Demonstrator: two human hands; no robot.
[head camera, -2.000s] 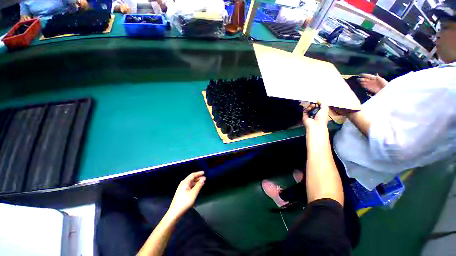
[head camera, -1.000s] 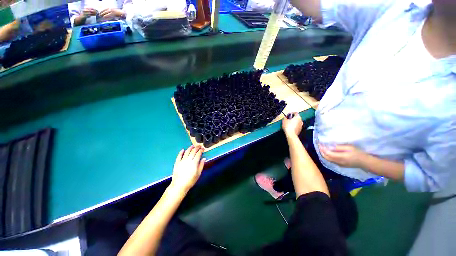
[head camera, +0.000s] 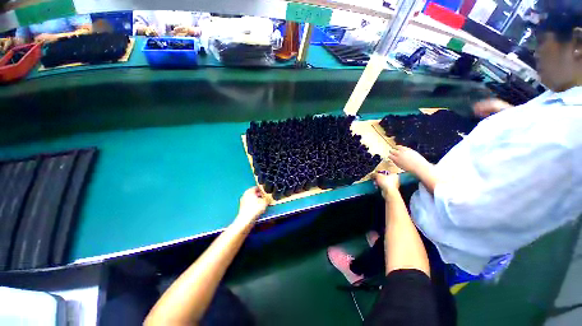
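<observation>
Many small black plastic housings (head camera: 309, 156) stand massed on a tan cardboard sheet (head camera: 288, 198) on the green bench. My left hand (head camera: 254, 202) is closed on the near left corner of the sheet. My right hand (head camera: 387, 181) is at the sheet's near right side, fingers closed at its edge; a small dark thing shows at the fingertips, too small to name. Whether my right hand grips the cardboard or that thing cannot be told.
A black plastic tray (head camera: 41, 207) lies on the bench at left. A person in a light blue shirt (head camera: 504, 184) stands at right, by a second mass of housings (head camera: 431, 132). A blue bin (head camera: 171, 52) and a red bin (head camera: 19, 62) stand across the conveyor.
The raised cardboard sheet of two seconds ago is gone from view. My left hand has come to the sheet's corner and closed. The other person's hand has moved to the bench beside my right hand.
</observation>
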